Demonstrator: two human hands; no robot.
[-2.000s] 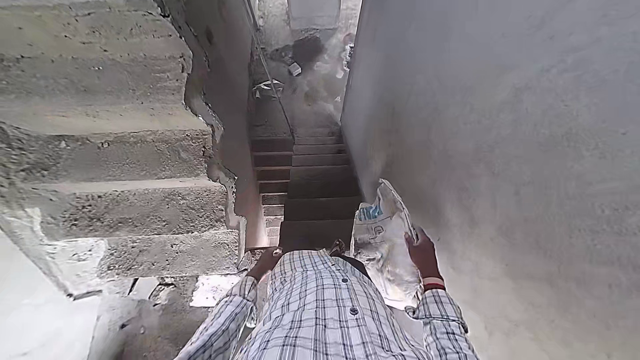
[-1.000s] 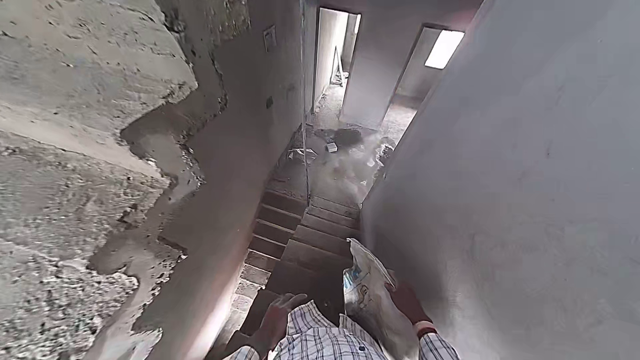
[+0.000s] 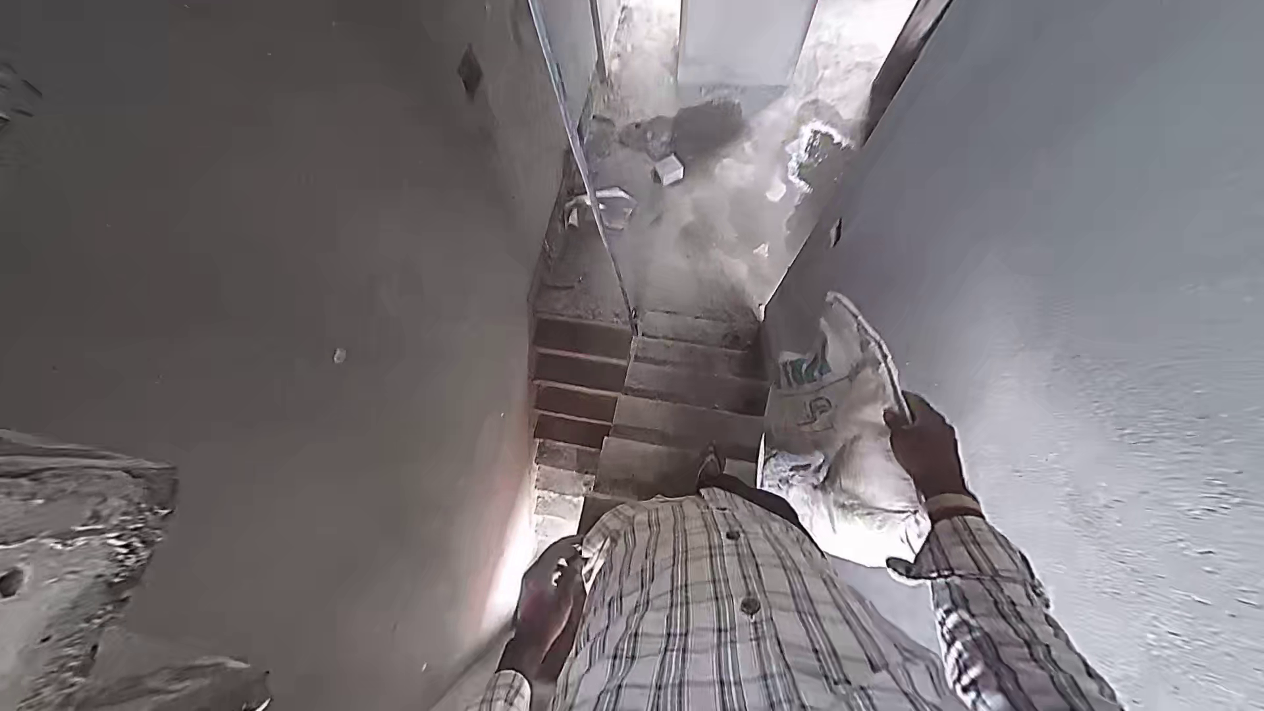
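My right hand grips the rim of a whitish woven sack that bears printed writing and hangs beside the right wall. The sack's upper edge stands up as a pale curve; what is inside it cannot be told. Low on the left, my left hand is beside the hem of my checked shirt, its fingers partly curled; whether it pinches the cloth is not clear. One shoe shows on the stairs below my shirt.
Concrete stairs lead down between a left wall and a right wall. A thin upright line crosses the stairwell. On the dusty floor below lie a dark heap, a white block and debris. Rough concrete juts at left.
The underside of the rough stairs at upper left has mostly gone from view as I move down the stairwell. The sack stays in my right hand. My left hand has drawn nearer my shirt.
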